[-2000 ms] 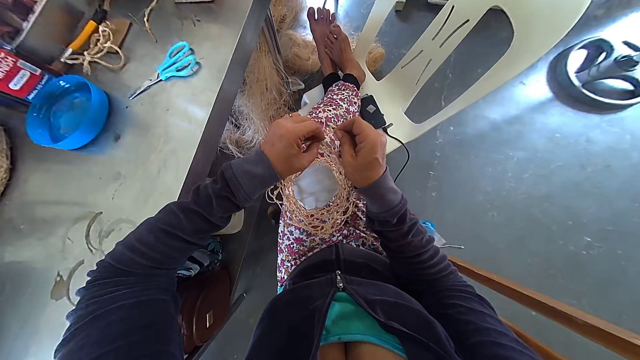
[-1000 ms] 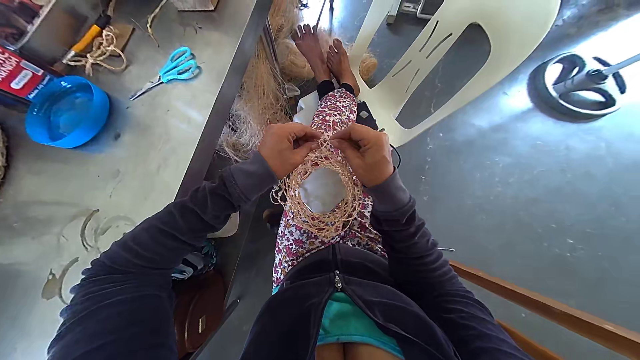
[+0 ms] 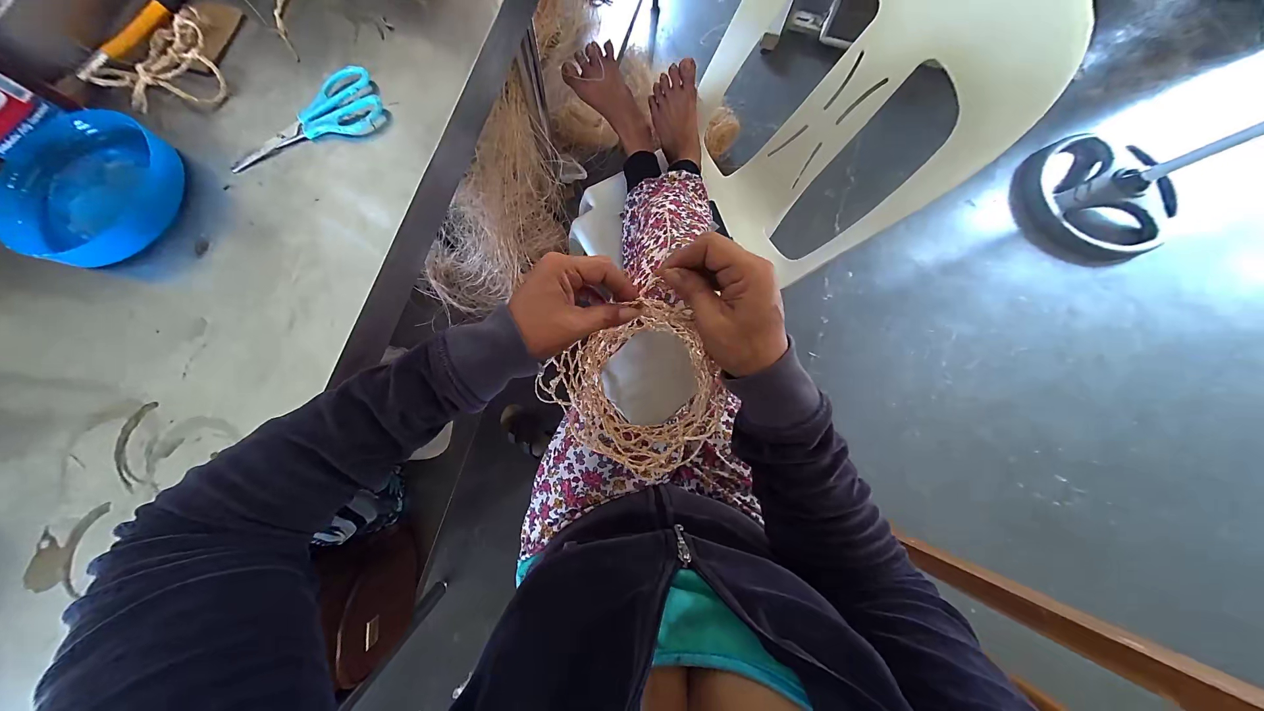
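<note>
On my lap, over flower-patterned trousers, lies a ring-shaped openwork netting of tan natural fibre. A pale round piece shows through its middle; whether it is joined to the netting I cannot tell. My left hand pinches the netting's far edge between thumb and forefinger. Close beside it, my right hand has thumb and forefinger together at the same edge, on what looks like a thin strand. The fingertips nearly meet. Loose pale fibre hangs in a heap beyond my left hand, beside the table.
A metal-topped table at the left bears blue-handled scissors, a blue plastic bowl and a tied bundle of cord. My feet rest on a cream plastic chair. A round stand base is on the floor at right.
My right hand has drawn slightly away from the left and its fingers have changed pose. The netting stays on my lap, held at its far edge.
</note>
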